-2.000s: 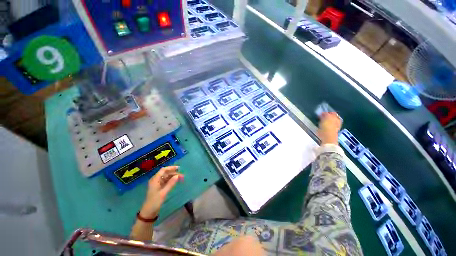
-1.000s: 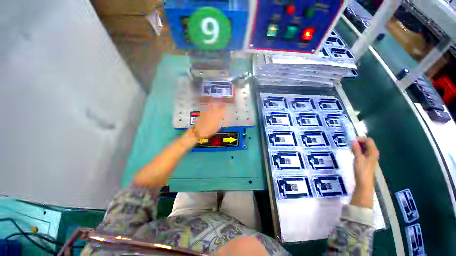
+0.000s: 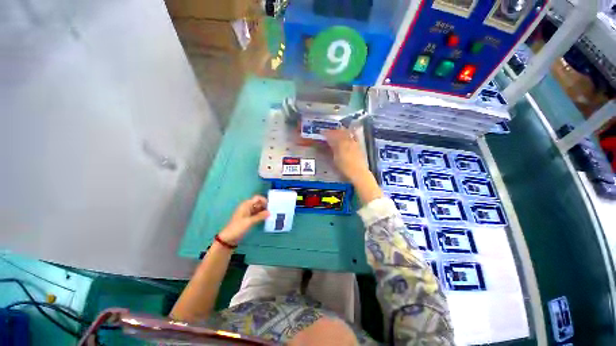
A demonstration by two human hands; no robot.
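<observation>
My left hand [image 3: 248,217] holds a flat panel [image 3: 279,211] by its left edge, in front of the press; the panel's pale side with a small dark mark faces up. My right hand [image 3: 346,150] is at the press fixture, its fingertips on the lower right edge of another panel [image 3: 320,128], dark pattern up. That panel lies at the fixture, and my fingers cover its right end. The press base plate [image 3: 275,159] lies under my right hand. The press head [image 3: 338,54] with a green "9" disc is above and behind the fixture.
The tray [image 3: 496,307] with rows of panels is right of the press, partly behind my right sleeve. A tray stack [image 3: 432,116] stands behind it. The control box [image 3: 446,57] is above. The green conveyor [image 3: 540,203] runs at the right with a panel [image 3: 560,317].
My left hand has drawn back from the fixture and now holds a pale-side-up panel. My right hand has moved left from over the tray to the fixture. The camera view has shifted.
</observation>
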